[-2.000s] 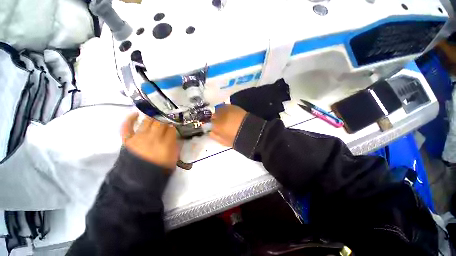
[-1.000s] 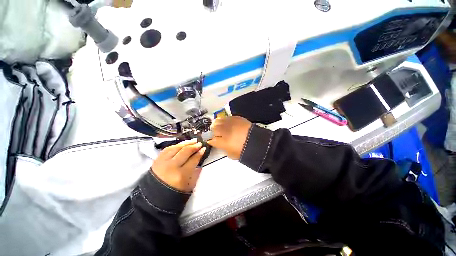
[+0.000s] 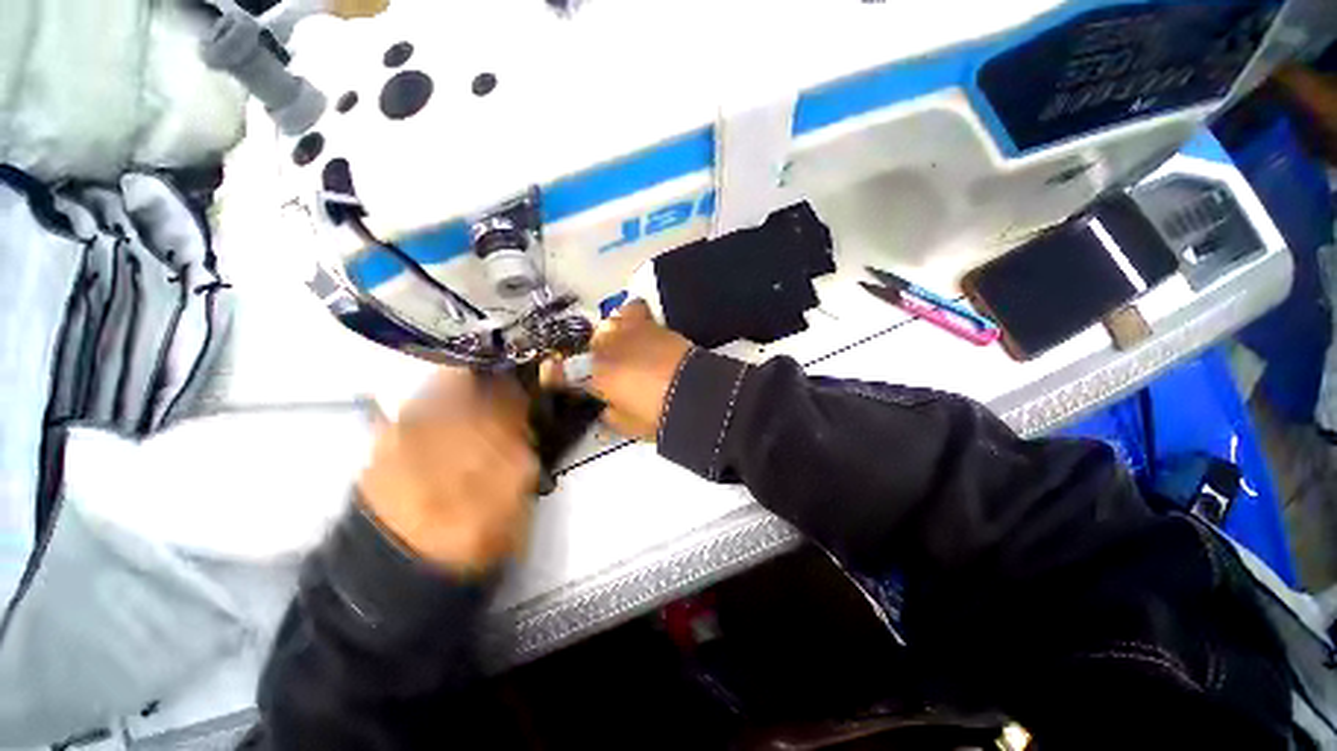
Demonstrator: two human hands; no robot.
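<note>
A small black fabric piece (image 3: 562, 421) lies just in front of the presser foot and needle (image 3: 546, 335) of the white sewing machine (image 3: 865, 162). My right hand (image 3: 634, 370) is at the right of the foot, fingertips closed on the black piece's edge near a small pale block. My left hand (image 3: 452, 467) is blurred, left of the piece; its fingertips are unclear and I cannot tell whether it grips anything. A white garment panel (image 3: 220, 492) with a black edge spreads left of my left hand.
A stack of black cut pieces (image 3: 745, 279) lies on the bed behind my right hand. Two pens (image 3: 934, 308) and a smartphone (image 3: 1070, 283) lie further right. Bundled panels (image 3: 125, 316) are piled at left. A blue plastic crate (image 3: 1205, 440) is below the table at right.
Two seconds ago no black piece showed between my hands; now it does. Since one second ago my left hand has moved left, away from my right fingertips. My right hand stays beside the foot.
</note>
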